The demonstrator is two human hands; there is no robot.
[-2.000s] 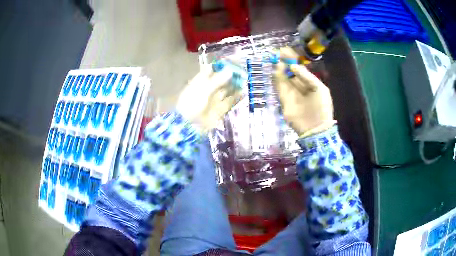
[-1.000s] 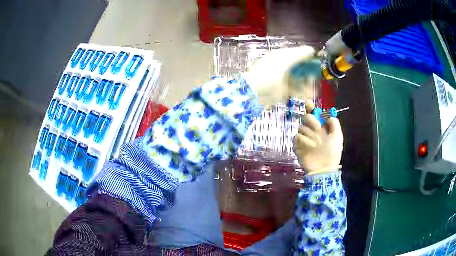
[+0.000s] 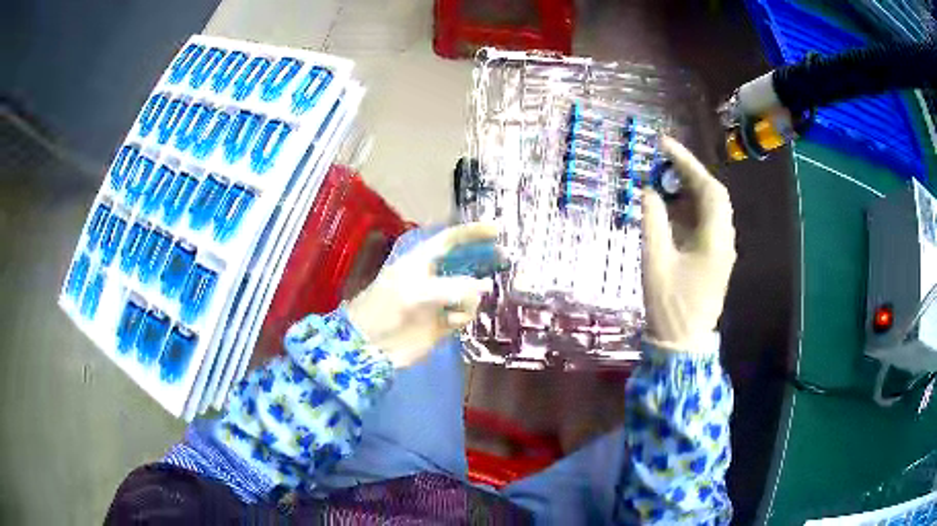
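Observation:
My left hand [image 3: 416, 298], gloved in off-white, holds a translucent blue housing [image 3: 473, 259] between thumb and fingers, over the left edge of the clear blister tray [image 3: 529, 272]. The housing is slightly blurred. My right hand [image 3: 690, 241], also gloved, is over the tray's right side. Its thumb and index finger are around a small dark round part [image 3: 669, 181], beside the right column of small blue-dark parts [image 3: 630, 170]. A second column of such parts [image 3: 584, 154] lies to its left in the tray.
A stack of white foam trays [image 3: 221, 269] with blue housings stands at left on a red stool [image 3: 319, 252]. A black hose with a yellow-brass nozzle [image 3: 760, 134] reaches in from the right. A ribbed blue tray [image 3: 873, 139] and a control box [image 3: 909, 277] sit on the green bench [image 3: 837, 411].
My left hand has drawn back from near the nozzle to the tray's left side with the housing. The blue part on a thin pin no longer shows at my right hand, which has moved up over the tray.

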